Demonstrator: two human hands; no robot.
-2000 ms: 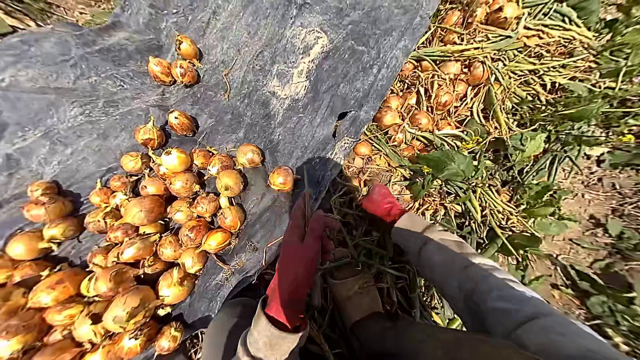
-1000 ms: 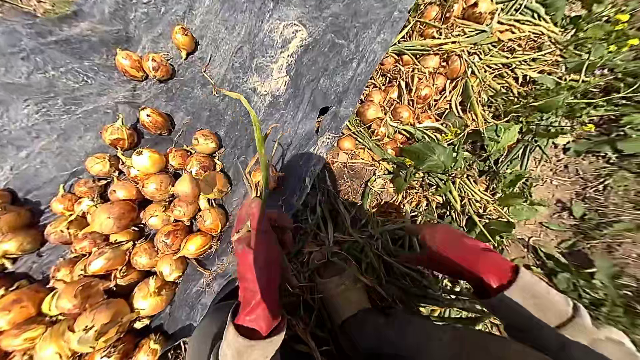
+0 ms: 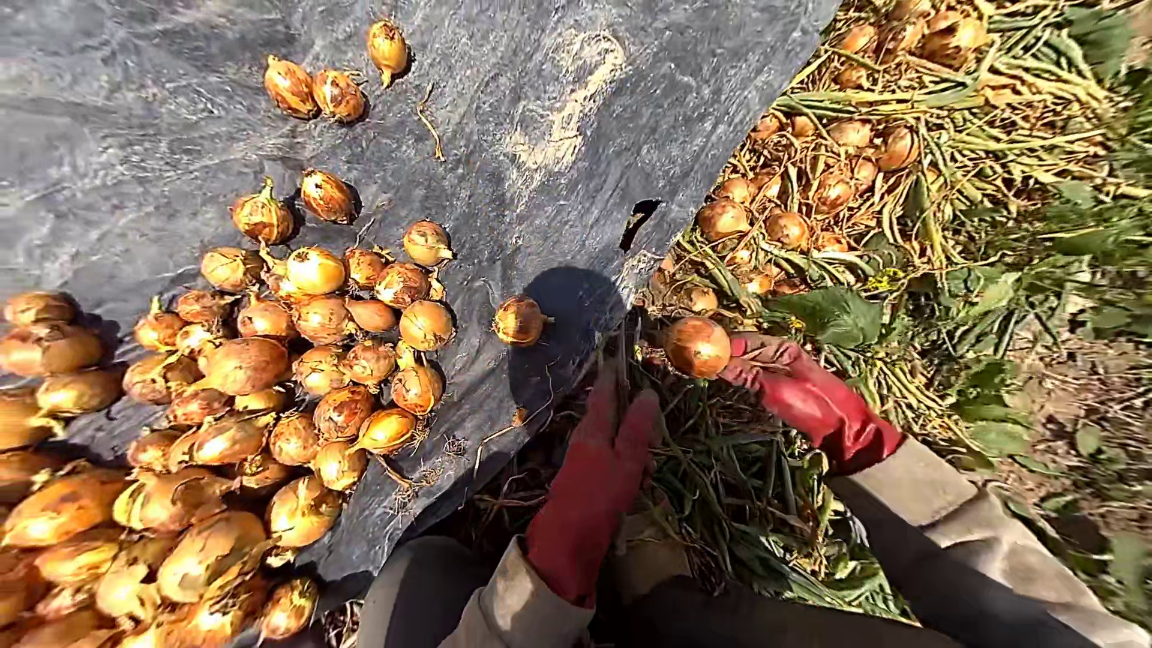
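Observation:
My right hand [image 3: 810,391], in a red glove, pinches a round brown onion [image 3: 697,347] by its neck end, just beyond the sheet's edge. My left hand [image 3: 594,477], also red-gloved, is to its left with fingers pointing forward. A thin dark thing shows between those fingers; whether it is gripped, and what it is, cannot be told. A single onion [image 3: 518,321] lies on the dark plastic sheet [image 3: 468,198], left of and beyond my left hand. A large heap of onions [image 3: 243,364] covers the sheet's near left part.
Three onions lie at the far left of the sheet. Beyond its right edge are more onions [image 3: 787,230] among dried stalks [image 3: 981,171]. Cut or fallen green leaves [image 3: 729,486] lie between my legs. A small hole [image 3: 640,224] shows near the sheet's edge. Weeds and bare soil are at right.
My right hand has moved left, towards my left hand, and now holds an onion. The long green stalk seen at my left hand one second ago is no longer visible there.

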